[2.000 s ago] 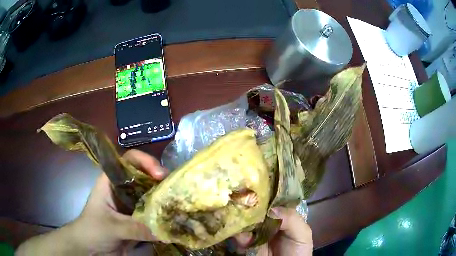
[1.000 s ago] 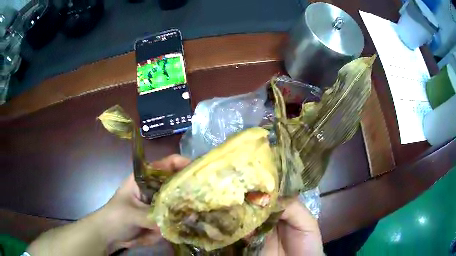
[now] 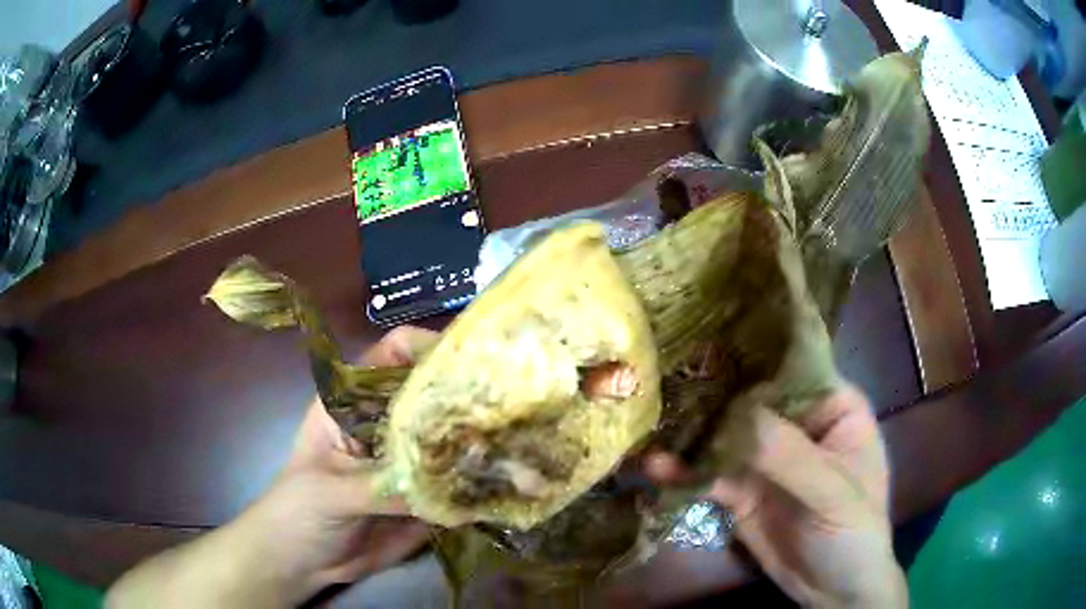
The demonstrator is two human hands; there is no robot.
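A pale yellow rice dumpling (image 3: 536,345), bitten open with brown and pinkish filling showing, is held up in the middle. My left hand (image 3: 345,476) grips its left side and the wrapping leaf there. My right hand (image 3: 816,494) holds the brown-olive wrapping leaves (image 3: 726,286), which are spread away from the dumpling's right side. Some right fingertips are hidden under the leaves. A narrow leaf flap sticks up at the left. A clear plastic bag (image 3: 518,244) lies behind, partly hidden.
A black phone (image 3: 417,256) shows a green video behind the dumpling. A metal canister (image 3: 804,42) stands back right, beside a printed white sheet (image 3: 994,179). Pale cups are at the right edge. Dark teaware (image 3: 208,48) and clear glassware (image 3: 36,155) are at top left.
My right hand has moved right, pulling the leaves away from the dumpling's right side, with more inner leaf showing. The dumpling sits slightly higher. The view has shifted.
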